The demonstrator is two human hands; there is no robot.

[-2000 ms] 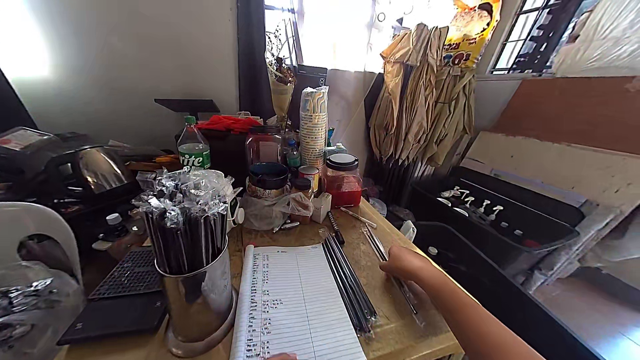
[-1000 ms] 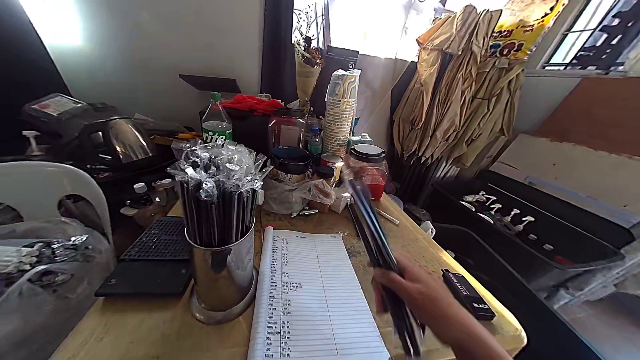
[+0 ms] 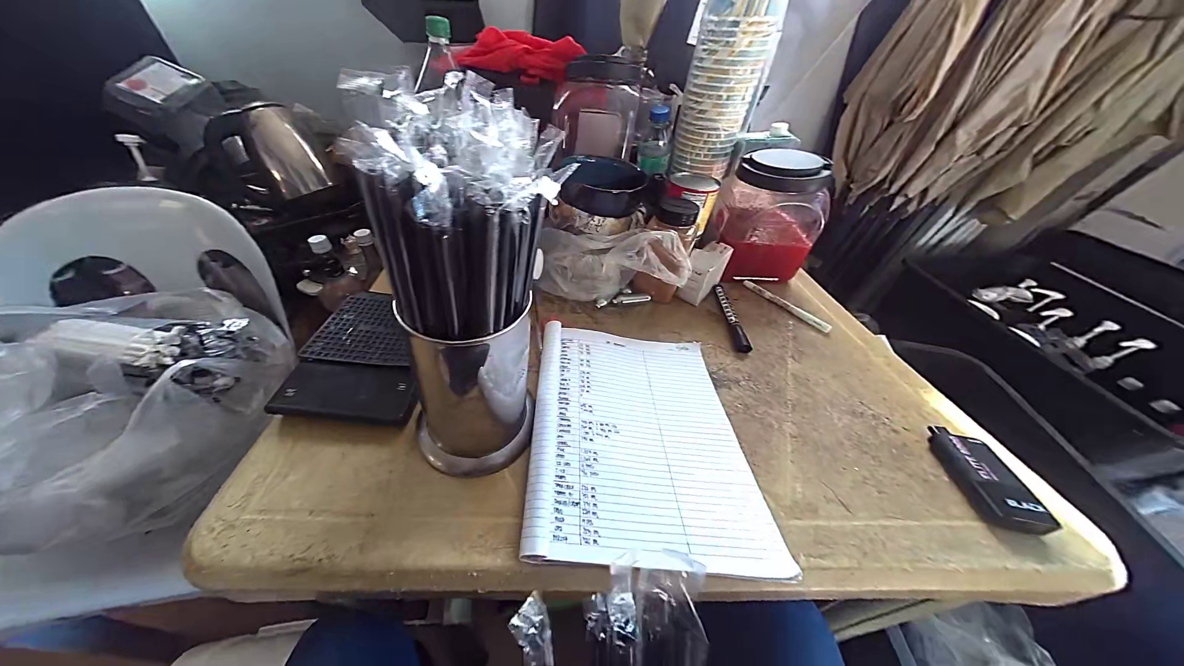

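Note:
Neither of my hands is in view. Several black straws in clear plastic wrappers (image 3: pixel 622 615) show only their tops at the bottom edge, below the table's front edge; what holds them is hidden. A steel cup (image 3: pixel 474 393) stands on the table, packed with upright black wrapped straws (image 3: pixel 453 259). Right of the cup lies a lined notepad (image 3: pixel 647 453) with handwriting down its left part. A black marker (image 3: pixel 733 319) lies behind the pad, and a small black box (image 3: pixel 992 481) lies near the table's right edge.
The wooden table (image 3: pixel 370 536) has a jar of red contents (image 3: pixel 772 222), a plastic bag (image 3: pixel 601 264) and a stack of cups (image 3: pixel 726 88) at its back. At left are a plastic bag of straws (image 3: pixel 139 407) on a white chair (image 3: pixel 166 231); black bins (image 3: pixel 1091 314) stand right.
The loose straws, held in a hand above the table's right side one second ago, now show at the bottom edge. The hand has left the view. The view has tilted down.

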